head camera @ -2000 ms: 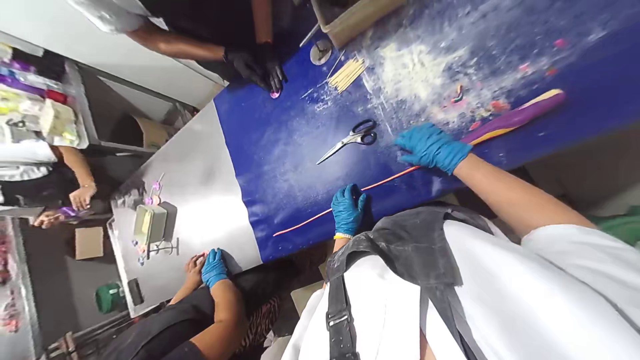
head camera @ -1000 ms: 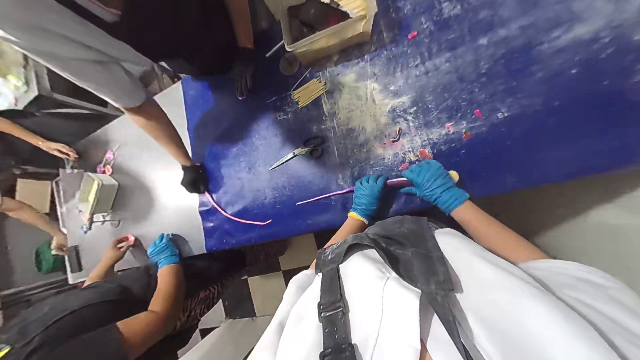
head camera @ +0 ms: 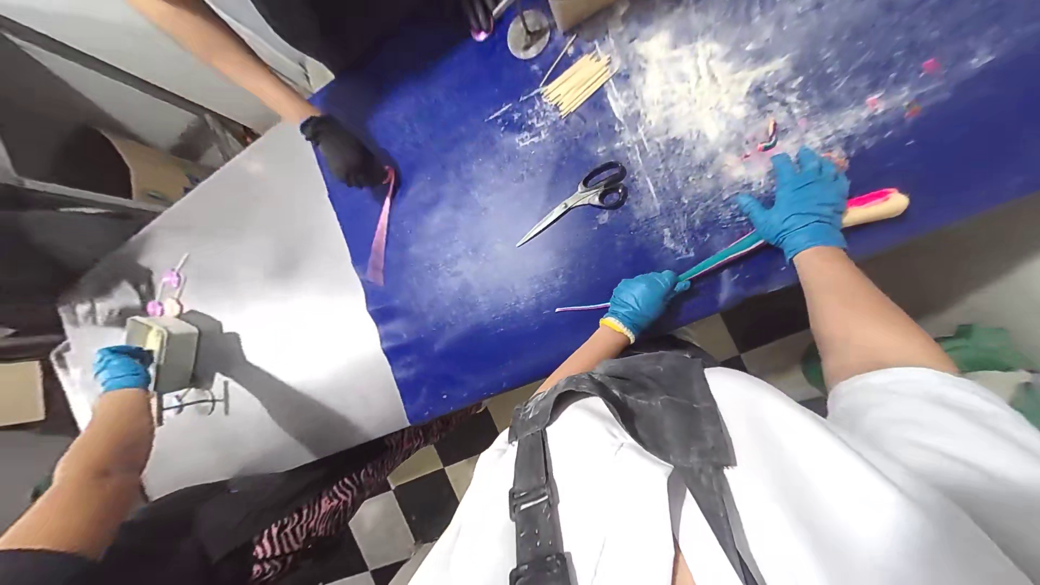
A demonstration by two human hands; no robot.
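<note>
A long tapered rope of candy-like material (head camera: 725,253), striped teal, pink and white, lies along the near side of the blue table. Its thick cream and pink end (head camera: 876,208) shows beyond my right hand (head camera: 800,199), which rests flat on the rope with fingers spread. My left hand (head camera: 643,301), in a blue glove, is closed around the thin part, and a thin tail (head camera: 581,308) sticks out to its left. Scissors with black handles (head camera: 577,199) lie on the table, up and left of my hands.
Pale sticks (head camera: 578,84) lie beside white powder (head camera: 699,89) and colored scraps (head camera: 768,136). A co-worker's black-gloved hand (head camera: 348,153) holds a pink strip (head camera: 382,236). Another's blue-gloved hand (head camera: 122,368) touches a small box (head camera: 174,353) on the white surface. A round metal piece (head camera: 529,34) stands near the far edge.
My hands have moved apart; my right hand, earlier close beside my left, is now spread on the rope's thicker part. The co-worker's blue-gloved hand has moved to the small box.
</note>
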